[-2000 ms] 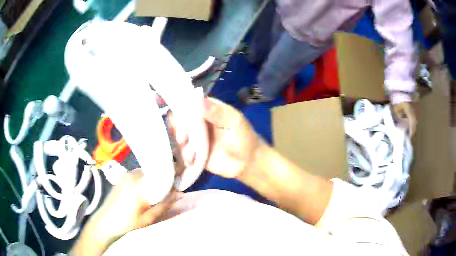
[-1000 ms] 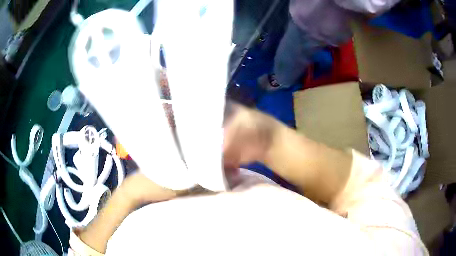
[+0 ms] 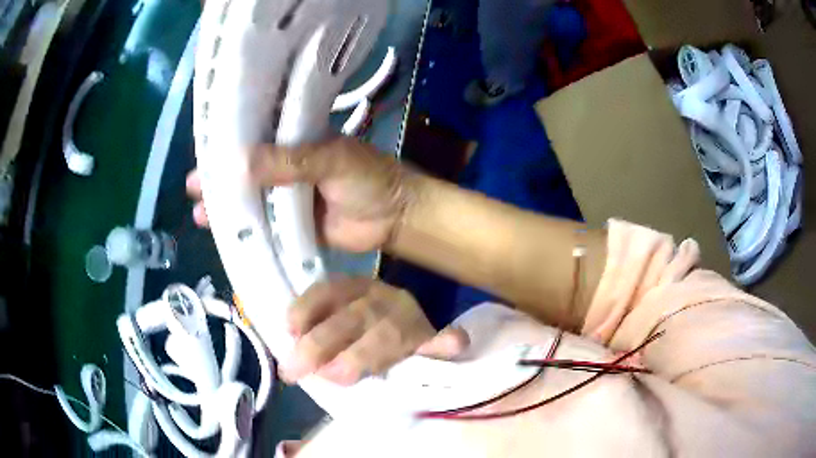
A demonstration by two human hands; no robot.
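White curved housings run from the top edge down to the wearer's lap, with small slots along them. My right hand grips them around the middle. My left hand is closed around their lower part; its wrist is hidden. Thin red and black lead wires come from the lower end and lie across the pale pink clothing. The housings' upper end is cut off by the frame.
White housings are heaped at lower left. A clear jar and a single curved piece are on the green belt. A large carton of white housings stands at right. A person's shoe shows on the blue floor.
The housings have turned and shifted, so slots and lead wires now show. My left hand has moved right, over the lower part. The co-worker is mostly out of view at the top.
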